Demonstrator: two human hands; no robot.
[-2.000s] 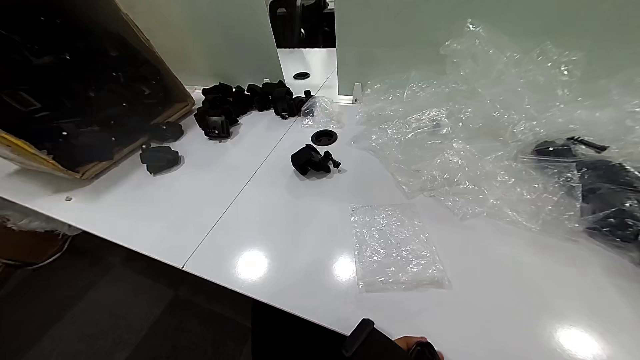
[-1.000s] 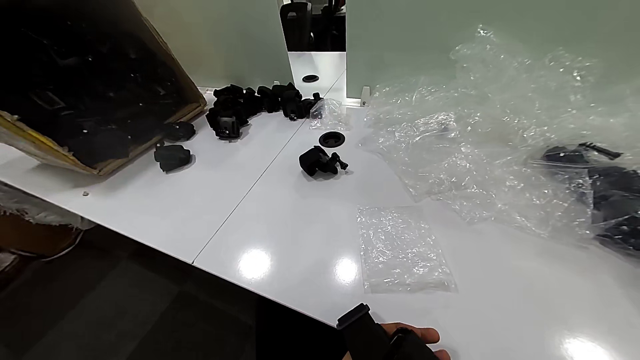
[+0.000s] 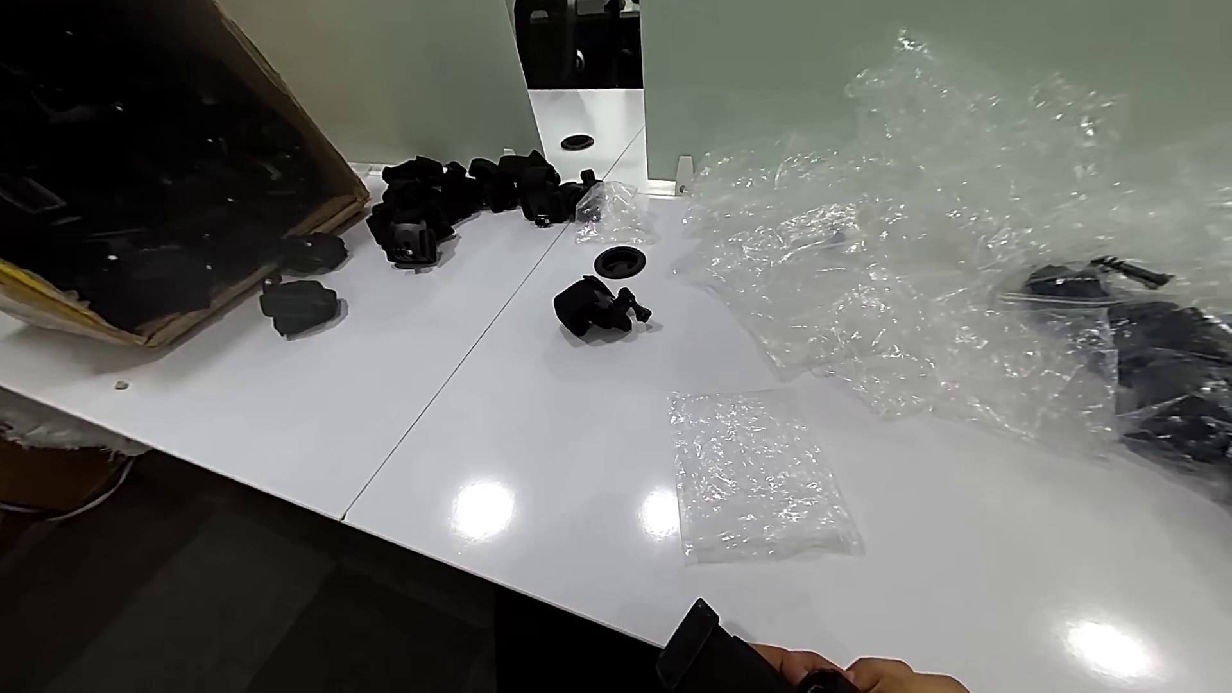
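Observation:
At the bottom edge, my left hand (image 3: 791, 662) is closed on a black strap-like piece (image 3: 703, 650), whose flat end sticks up to the left. Fingers at the right of the piece (image 3: 900, 677) seem to be my right hand, mostly cut off by the frame; its grip is unclear. Beyond the hands lies a flat clear plastic bag (image 3: 765, 481). Farther back, a black strap mount with a thumbscrew (image 3: 599, 308) rests on the white table, just in front of a round black cable grommet (image 3: 619, 262).
A tilted cardboard box (image 3: 279, 106) of dark items stands at left, with black bundles (image 3: 300, 306) beside it. More black mounts (image 3: 414, 217) lie along the partition. Crumpled clear bags (image 3: 895, 250) spread at right, near bagged black parts (image 3: 1169, 366). The table edge (image 3: 423, 553) runs diagonally in front.
The black piece at the bottom has moved to the right and its flat end is tilted. More fingers show around it than two seconds ago. The things on the table have stayed put.

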